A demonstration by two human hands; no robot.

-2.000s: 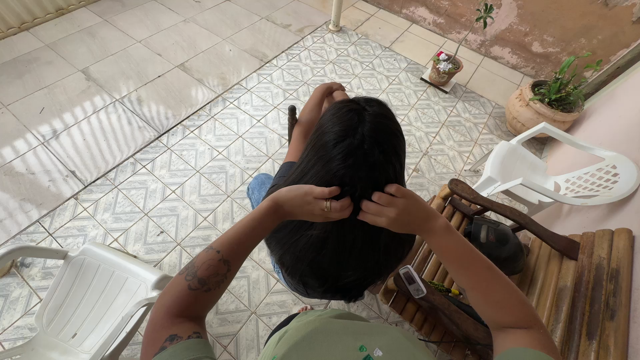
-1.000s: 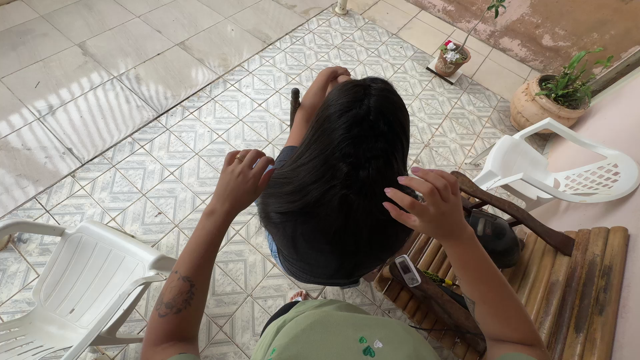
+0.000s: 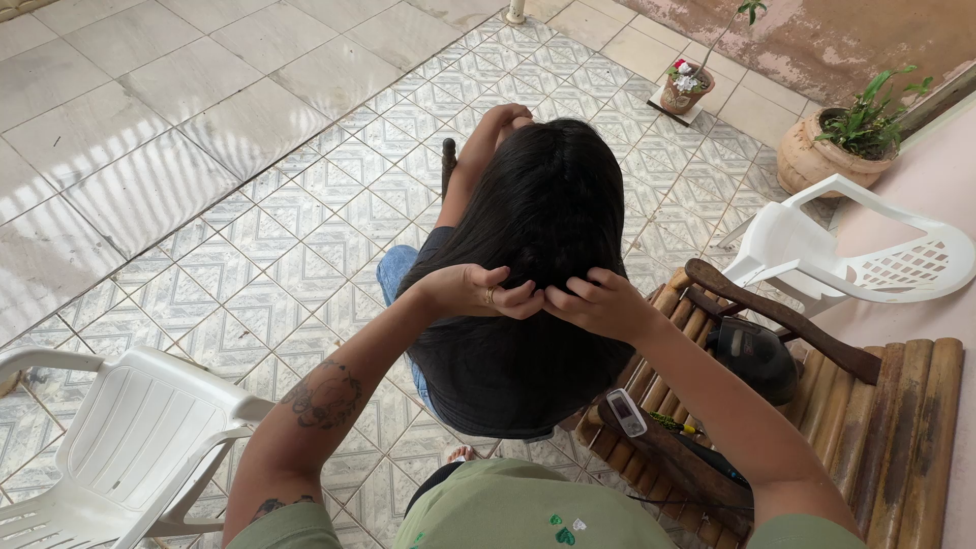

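Note:
Long dark hair (image 3: 526, 213) hangs down the back of a seated person, who faces away from me. My left hand (image 3: 488, 291) lies against the hair at the back of the head, fingers curled, a ring on one finger. Close beside it, fingertips nearly meeting, my right hand (image 3: 595, 305) has its bent fingers in the hair. Whether strands are pinched between the fingers of either hand is hidden. The seated person's raised arm (image 3: 476, 164) shows at the upper left of the head, and blue jeans (image 3: 395, 267) show at the left.
A white plastic chair (image 3: 152, 419) stands at lower left, another white chair (image 3: 801, 244) at right. Beside me is a bamboo bench (image 3: 907, 427) with a dark wooden armrest (image 3: 778, 320), a black helmet-like object (image 3: 753, 360) and a small white device (image 3: 626, 412). Potted plants (image 3: 831, 152) stand beyond.
One second ago both hands were apart, off to either side of the head with fingers spread. They have come together at the back of the hair, similar to two seconds ago.

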